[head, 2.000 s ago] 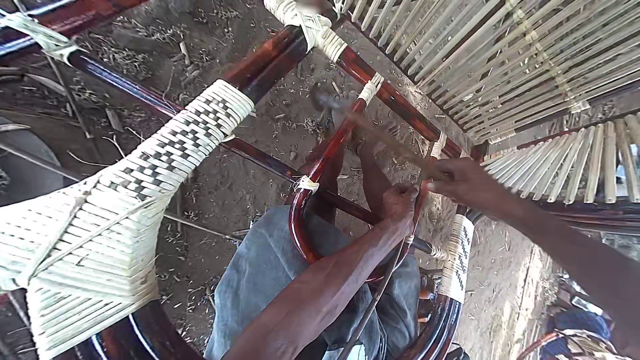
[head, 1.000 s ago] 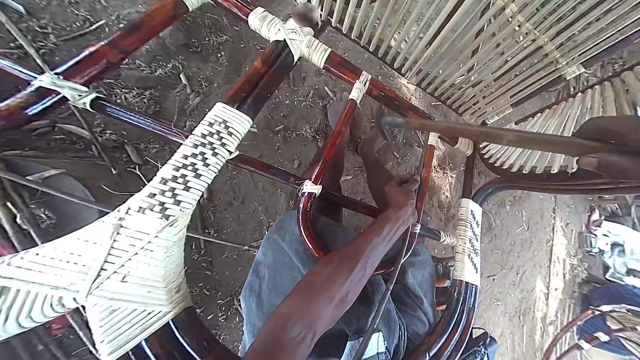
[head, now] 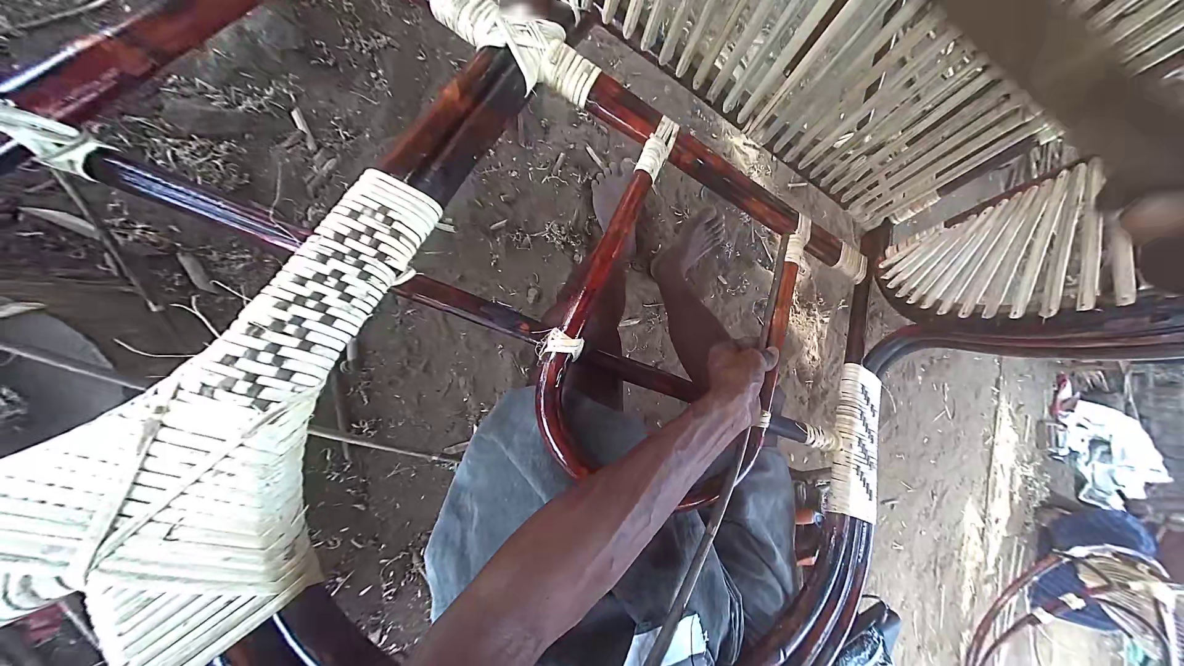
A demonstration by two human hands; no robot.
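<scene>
My left hand [head: 740,370] is closed around the right side of a U-shaped, red-brown cane piece [head: 601,264] in the chair frame. A thin dark strip [head: 708,536] runs through that grip and down past my forearm. At the right edge, my right hand [head: 1156,231] is blurred and partly cut off, beside a long brown wooden tool [head: 1045,65] that crosses the upper right corner. Pale bindings [head: 657,148] tie the U-piece to an upper rail [head: 731,190]. A patterned woven wrap [head: 324,287] covers the thick pole at left.
Pale slatted panels [head: 832,83] stand at upper right. Another patterned wrap [head: 856,444] covers the right post. A thin rail [head: 481,314] crosses above my lap. My bare feet [head: 689,240] rest on the dirt ground. Curved cane pieces [head: 1027,620] lie at lower right.
My right hand was beside my left hand, then moved away to the right with the wooden tool, and is now at the frame's edge. My left hand keeps its grip on the U-piece.
</scene>
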